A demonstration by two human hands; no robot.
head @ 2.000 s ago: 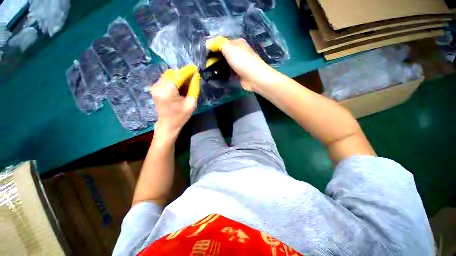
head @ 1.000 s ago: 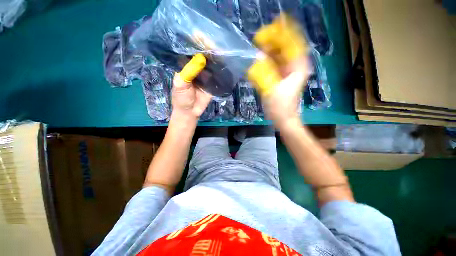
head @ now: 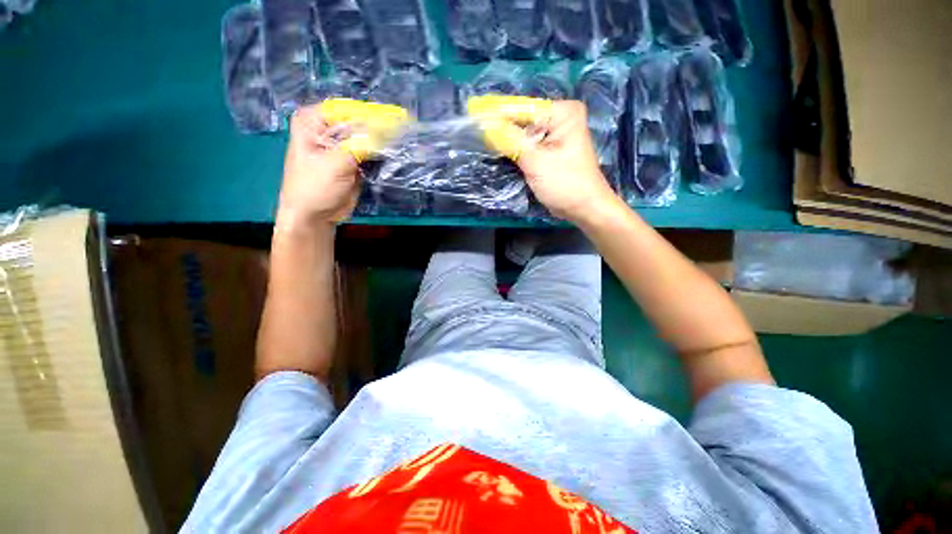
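Observation:
My left hand (head: 332,156), with yellow finger cots, grips one end of a clear poly bag with a dark moulded part in it (head: 444,172). My right hand (head: 548,151), also in yellow cots, grips the other end. The bagged part lies crosswise between my hands above the near edge of the bench, its film pulled across and shining. Several bagged parts (head: 652,125) lie side by side in rows on the blue-green mat, behind, under and beside my hands. Some of them are hidden by my hands.
The bench mat (head: 136,136) runs to the left. A stack of cardboard sheets (head: 903,99) stands at the right. An open carton (head: 819,313) with clear film is below it. A large taped carton (head: 57,365) is at lower left, beside a printed carton (head: 198,355) under the bench.
The raised bag with the dark part is now lower and stretched crosswise between both hands. My right hand has come down. The view has shifted, showing more of the rows.

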